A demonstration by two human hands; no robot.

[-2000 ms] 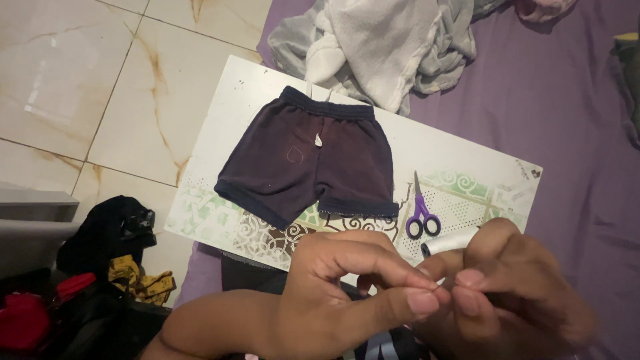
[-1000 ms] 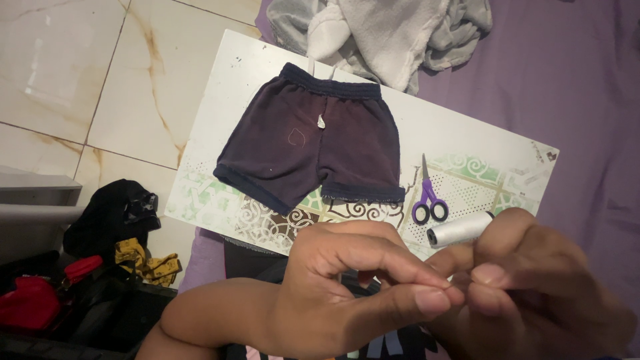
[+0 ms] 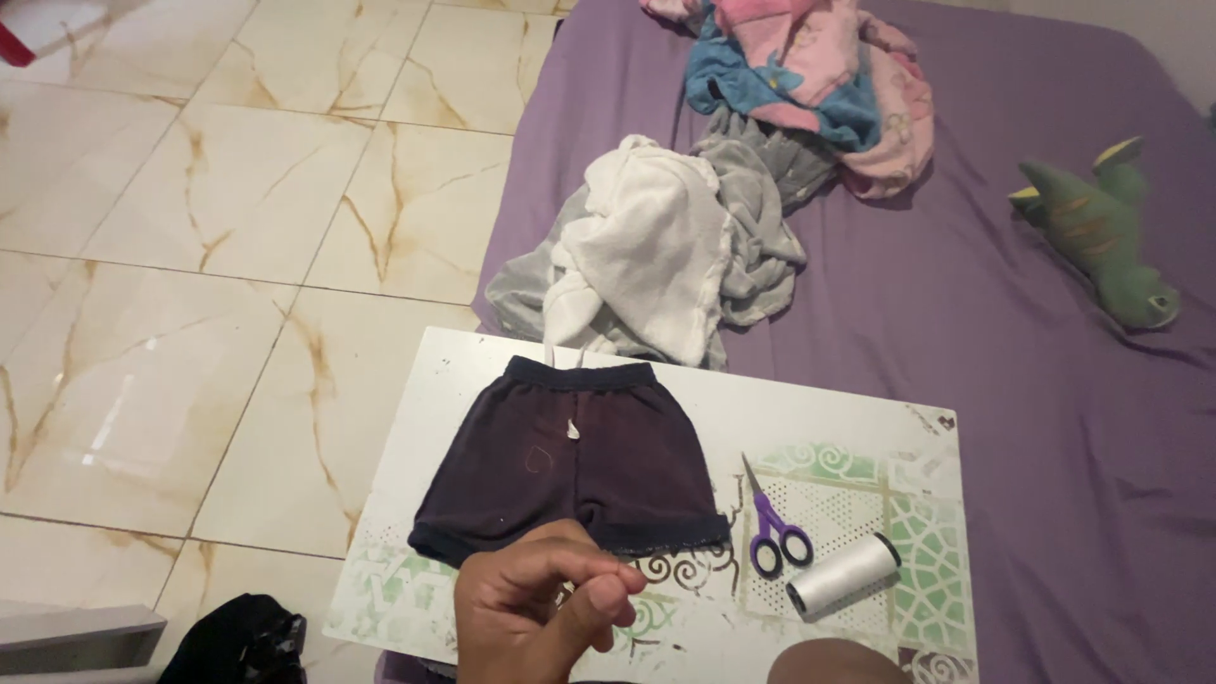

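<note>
My left hand [image 3: 556, 600] is raised over the board [image 3: 693, 622] near the shorts' lower hem, thumb and fingertips pinched together. Anything between them is too small to make out. Dark shorts with a navy waistband and cuffs [image 3: 589, 456] lie flat on the board, with a white drawstring end and a thin loop of thread on their front. To their right are purple-handled scissors [image 3: 779, 532], blades pointing up and slightly left. Close beside the handles lies a spool of white thread [image 3: 844, 575]. My right hand cannot be made out; a rounded, blurred form [image 3: 836, 662] shows at the bottom edge.
Beyond the board, a white and grey cloth [image 3: 655, 247] and a pink and blue cloth [image 3: 807, 76] lie heaped on a purple sheet [image 3: 912, 294]. A green stuffed toy [image 3: 1092, 233] is at the right. Tiled floor [image 3: 256, 218] and a black item [image 3: 237, 646] are at the left.
My hands were close together at the fingertips; now they are apart, and only the left is plainly visible. The view has shifted to show more of the bed and floor.
</note>
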